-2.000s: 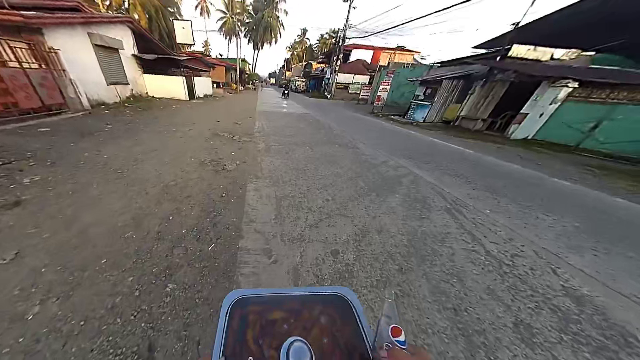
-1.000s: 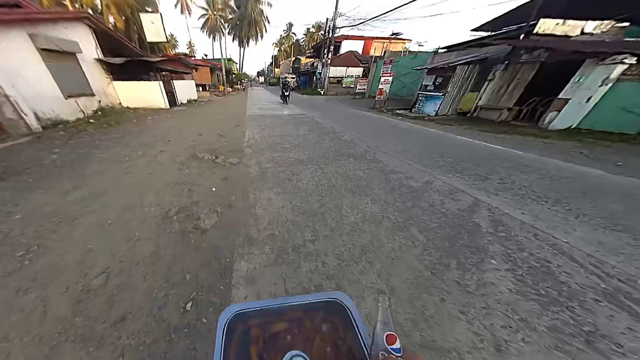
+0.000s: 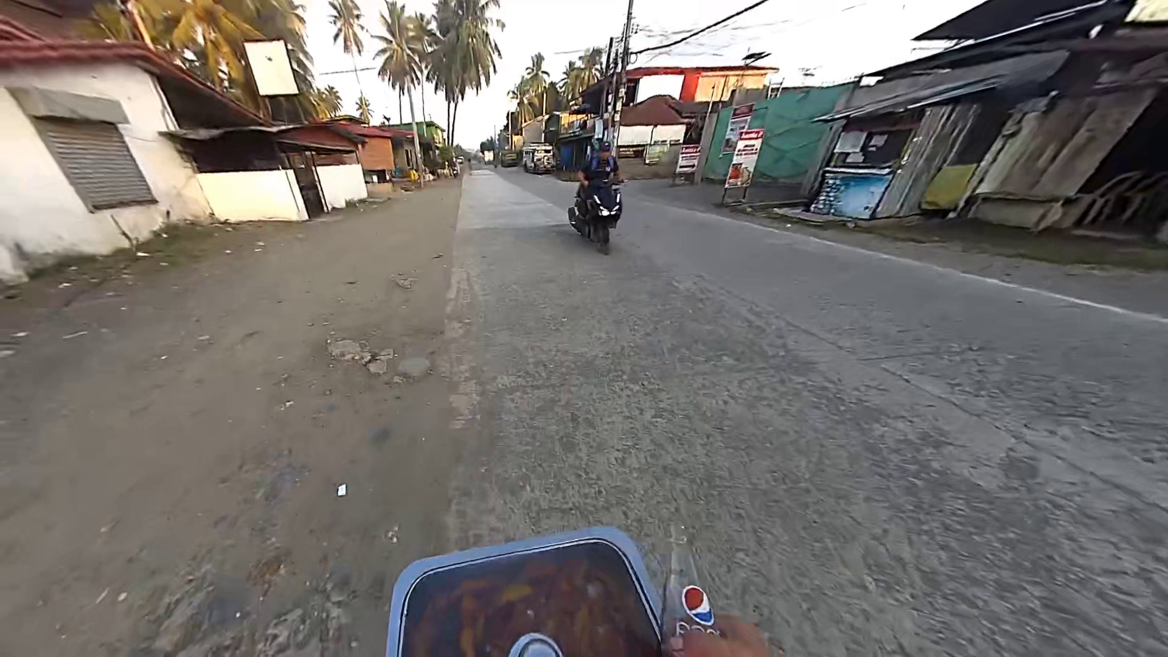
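Observation:
At the bottom of the head view is a food container [image 3: 520,593] with a pale blue rim, a clear lid and a round knob or vent; reddish-brown food shows through it. Against its right side stands a clear glass Pepsi bottle [image 3: 683,584], upright, neck up. My right hand [image 3: 725,639] shows only in part at the bottom edge, its fingers around the bottle's lower part. Whether it also supports the container is hidden. My left hand is not in view.
A rider on a dark motor scooter [image 3: 598,205] is on the concrete road ahead. Broken stones [image 3: 379,358] lie on the dirt shoulder at left. A white building [image 3: 100,164] stands left; signboards [image 3: 744,160] and wooden stalls [image 3: 958,164] line the right. A jeepney-like vehicle [image 3: 538,158] is farther off.
The scooter and rider have come much nearer along the road. The view has advanced past the roadside buildings. The container and bottle stay together at the bottom of the view.

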